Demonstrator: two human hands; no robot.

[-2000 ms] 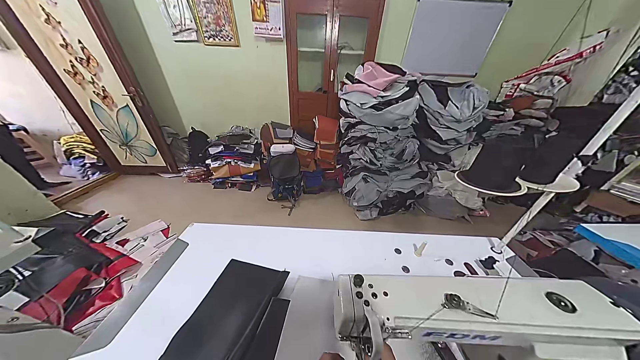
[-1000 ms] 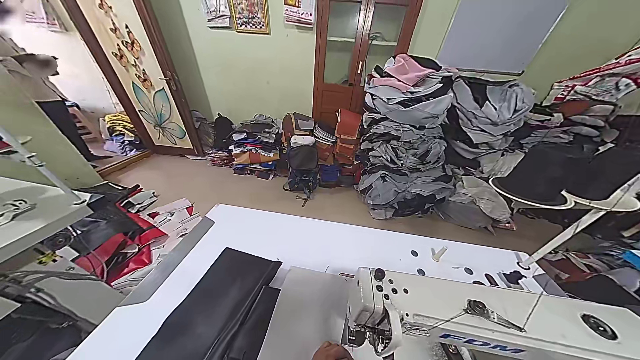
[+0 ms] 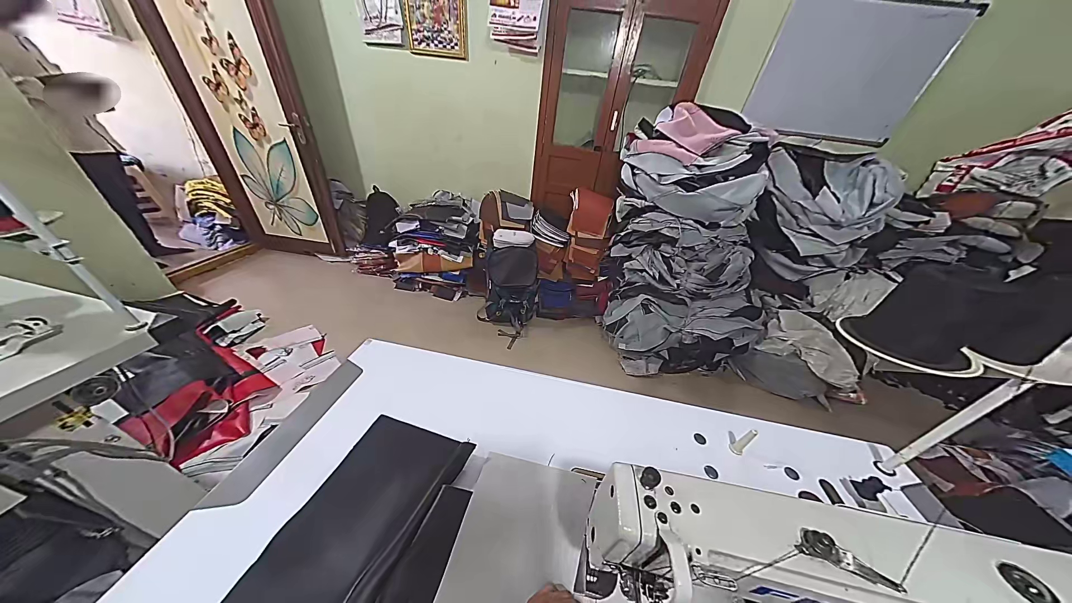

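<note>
At the bottom edge, a small part of one hand, seemingly my left hand (image 3: 551, 594), shows beside the needle end of a white FDM sewing machine (image 3: 620, 523). It touches or lies just over a grey sheet of material (image 3: 511, 519); its fingers are mostly cut off, so a grip cannot be made out. My right hand is out of view. Left of the grey sheet, folded black material (image 3: 352, 511) lies on the white table (image 3: 469, 385). Dark thread cones (image 3: 963, 318) stand at the right above the machine.
A small pale cone (image 3: 742, 441) and dark discs lie behind the machine. Tall piles of grey cloth (image 3: 687, 268), stacked pieces and a backpack (image 3: 511, 276) line the wall. Red and black scraps (image 3: 226, 402) lie left, near another machine table (image 3: 67, 335). A person (image 3: 100, 151) stands in the doorway.
The view has swung somewhat to the left. The hand remains near the needle end, with only a small part showing. More of the person in the doorway shows than two seconds ago.
</note>
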